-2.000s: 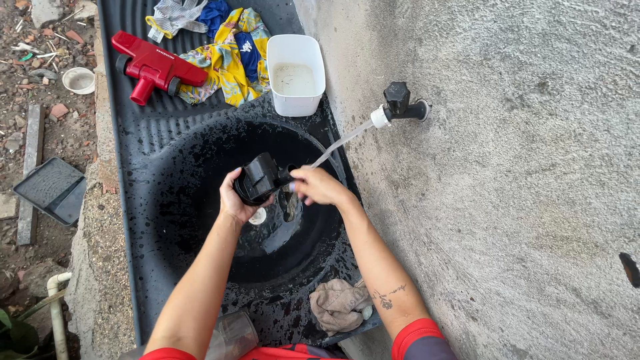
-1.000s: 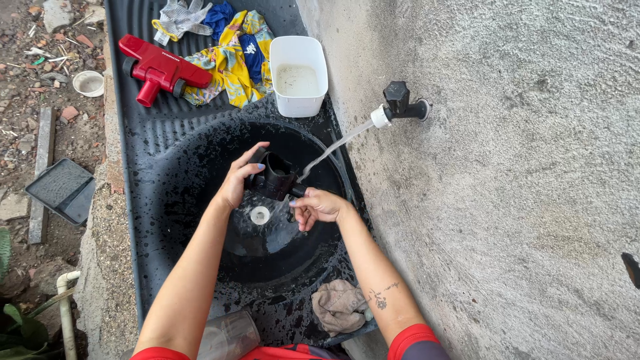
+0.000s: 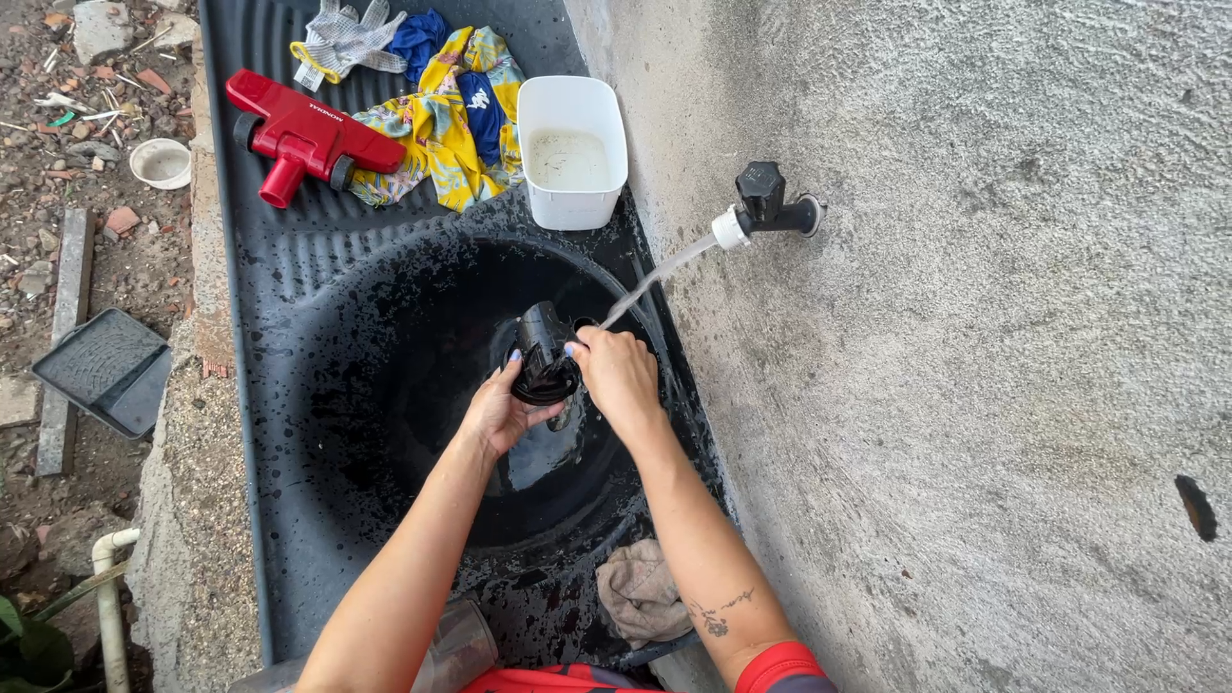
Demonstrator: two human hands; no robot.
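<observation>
Over the round basin of a black plastic laundry sink (image 3: 245, 452), my left hand (image 3: 500, 409) grips a wet black plastic part (image 3: 542, 351) with a round rim and a short tube. My right hand (image 3: 616, 371) is at the part's right side, fingers curled at a small round opening; its fingertips are partly hidden. Water runs from the black wall tap (image 3: 765, 200) through a white nozzle and falls at my right fingers. Beyond the basin, a red vacuum cleaner floor head (image 3: 313, 130) lies on the ribbed washboard, next to a yellow patterned cloth (image 3: 443, 125).
A white plastic tub (image 3: 572, 197) with cloudy water stands beside the rough concrete wall (image 3: 962, 337). A knit glove (image 3: 351, 43) and blue cloth (image 3: 419, 43) lie at the top. A beige rag (image 3: 643, 592) and a clear plastic container (image 3: 462, 645) sit at the near edge.
Both hands have turned the black part, so its short tube now points up and its round rim faces down. My right hand has risen to the end of the water stream.
</observation>
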